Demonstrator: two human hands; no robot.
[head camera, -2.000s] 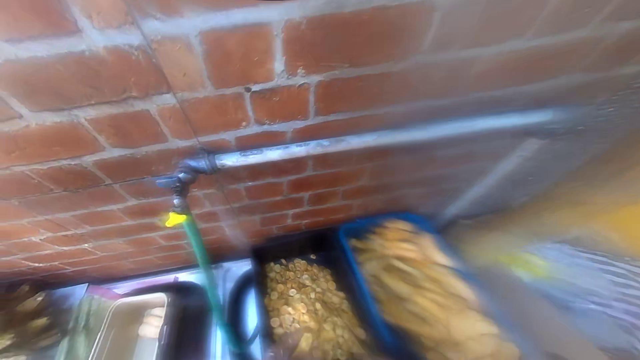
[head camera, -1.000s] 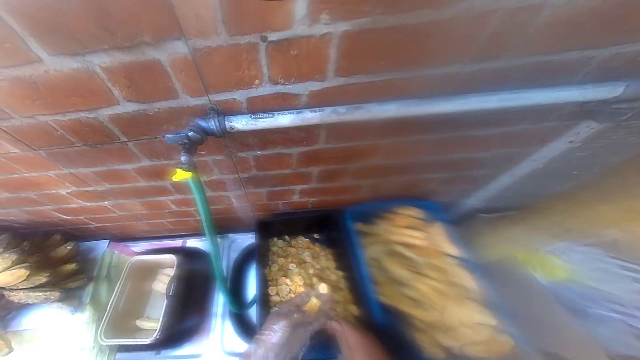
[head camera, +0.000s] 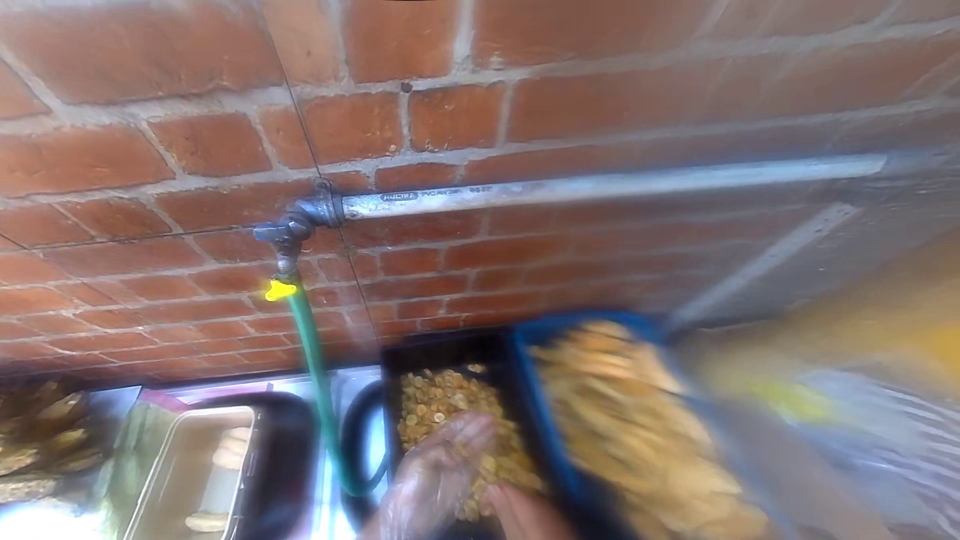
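Note:
A black crate (head camera: 450, 349) holds many small round yellowish slices (head camera: 435, 405). Over these slices is my left hand (head camera: 435, 472), which looks covered by a clear plastic glove; its palm is partly turned up, and blur hides whether slices lie in it. Close to its right, low in the view, my right hand (head camera: 521, 510) touches or hovers just over the slices, its fingertips hard to make out. Right beside the crate stands a blue crate (head camera: 529, 360) filled with long, flat yellowish slices (head camera: 630, 412).
A green hose (head camera: 311, 352) hangs from a tap (head camera: 289, 229) on the brick wall, joined to a grey pipe (head camera: 600, 187). At left are a beige tray (head camera: 161, 465) with pale peeled pieces, a dark basin (head camera: 285, 450) and a brownish heap (head camera: 45, 442). Blurred plastic (head camera: 862, 427) lies at right.
Two seconds ago my hands were barely visible. One second ago they were close together over the small slices; now they are farther apart, the left one more turned up.

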